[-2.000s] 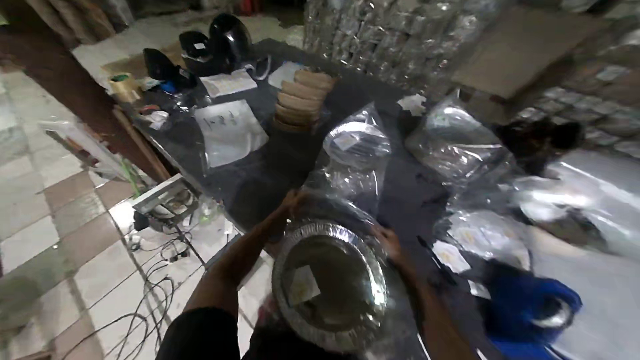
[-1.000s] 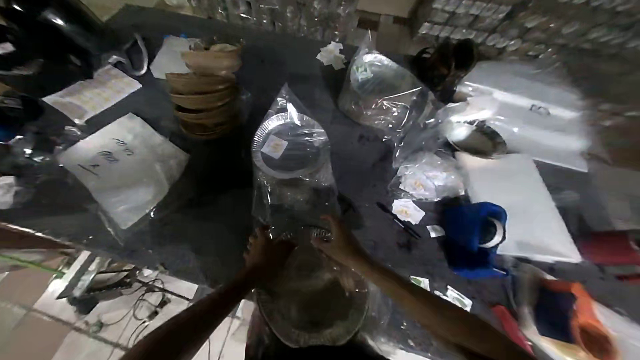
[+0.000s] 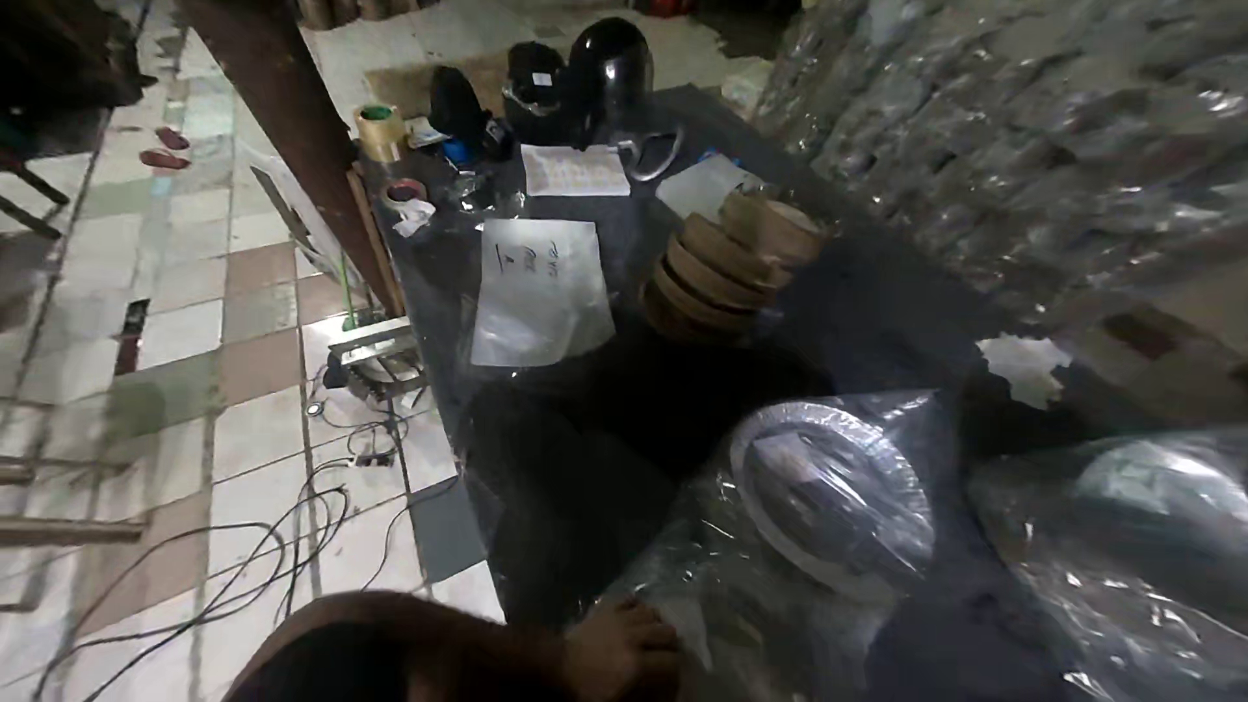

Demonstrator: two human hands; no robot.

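Near the bottom centre, my left hand (image 3: 624, 651) rests with its fingers bent at the edge of a clear plastic bag (image 3: 751, 624); whether it grips the film cannot be told. In the bag's upper part lies a round silvery dish with a ridged rim (image 3: 834, 497) and a small label on it. Another clear bag with a shiny round piece (image 3: 1160, 478) is at the right edge. My right hand is out of view. Beyond the bagged dish stands a leaning stack of brown rings or bowls (image 3: 721, 263).
The dark tabletop (image 3: 546, 468) also bears a plastic-covered sheet with handwriting (image 3: 541, 292), a printed sheet (image 3: 575, 171), tape rolls (image 3: 380, 132) and a glossy black helmet-like object (image 3: 609, 68). Cables (image 3: 283, 546) lie on the tiled floor. Wrapped goods (image 3: 955, 146) are piled at the right.
The view has swung left. Both hands were on the bagged dishes a second ago; now only my left hand shows, by the bag. The dish nearest my body has dropped out of view.
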